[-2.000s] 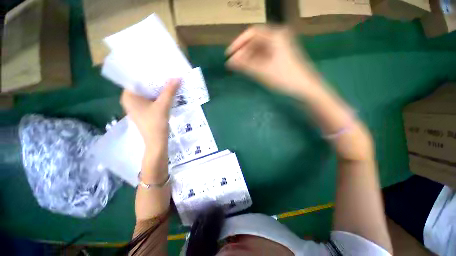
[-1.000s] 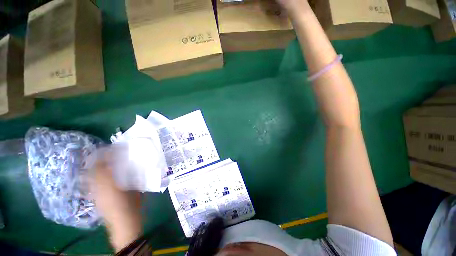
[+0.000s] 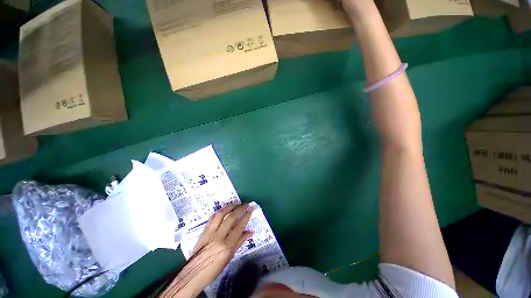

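Observation:
My left hand [image 3: 224, 233] lies on the lower stack of printed label sheets [image 3: 263, 236], fingers slightly spread. Another stack of label sheets [image 3: 204, 177] lies just above it. White backing paper [image 3: 131, 215] lies loosely to the left, partly over that upper stack. My right arm reaches up to a brown product carton [image 3: 308, 16] at the top edge. Only the base of my right hand [image 3: 352, 4] shows; its fingers are cut off by the frame, so what it holds is hidden.
Other product cartons [image 3: 218, 49] stand in a row along the top, one at upper left [image 3: 61, 75]. A clear bag of white cables [image 3: 55, 233] lies at lower left. Larger cartons [image 3: 503, 157] stand at right. A person's dark-clothed leg [image 3: 477, 244] shows at lower right.
My left hand has let go of the backing paper, now lying at left, and moved right onto the lower label stack. My right hand has moved from above the bench up to the carton.

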